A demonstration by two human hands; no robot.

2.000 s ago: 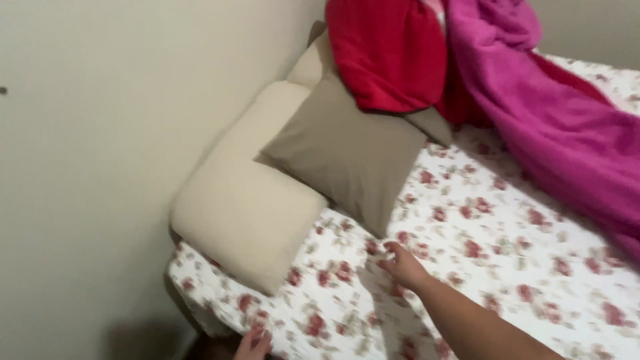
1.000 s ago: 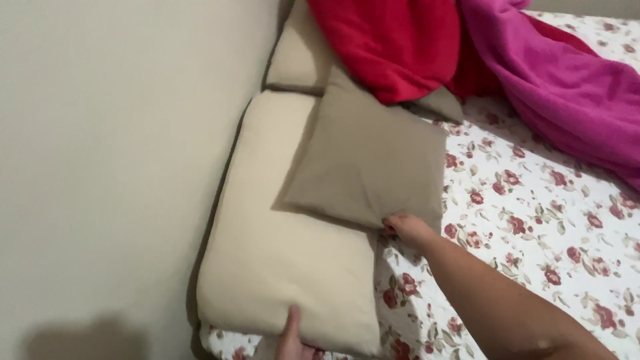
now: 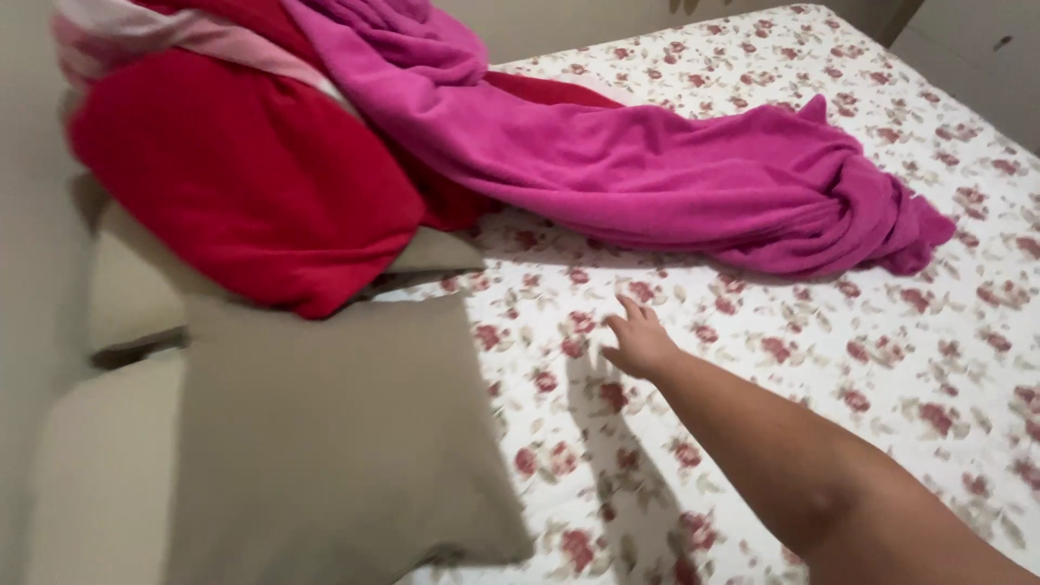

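Observation:
My right hand (image 3: 642, 337) reaches over the floral bed sheet (image 3: 780, 349) with its fingers apart and nothing in them. To its left, a taupe square cushion (image 3: 333, 431) lies partly on a cream pillow (image 3: 106, 471). A red blanket (image 3: 252, 179) is heaped over the cushion's far edge and a second cream pillow (image 3: 134, 280). Beyond my hand, a magenta fleece blanket (image 3: 634, 179) stretches in folds across the bed. My left hand is out of view.
A pale wall (image 3: 28, 203) runs along the left side by the pillows. Part of another taupe cushion (image 3: 435, 250) shows under the red blanket. A pink and white cloth (image 3: 219, 36) lies among the blankets at the upper left.
My right hand has let go of the taupe cushion's corner and is now over the sheet, nearer the magenta blanket. My left hand has left the view. The view has swung right.

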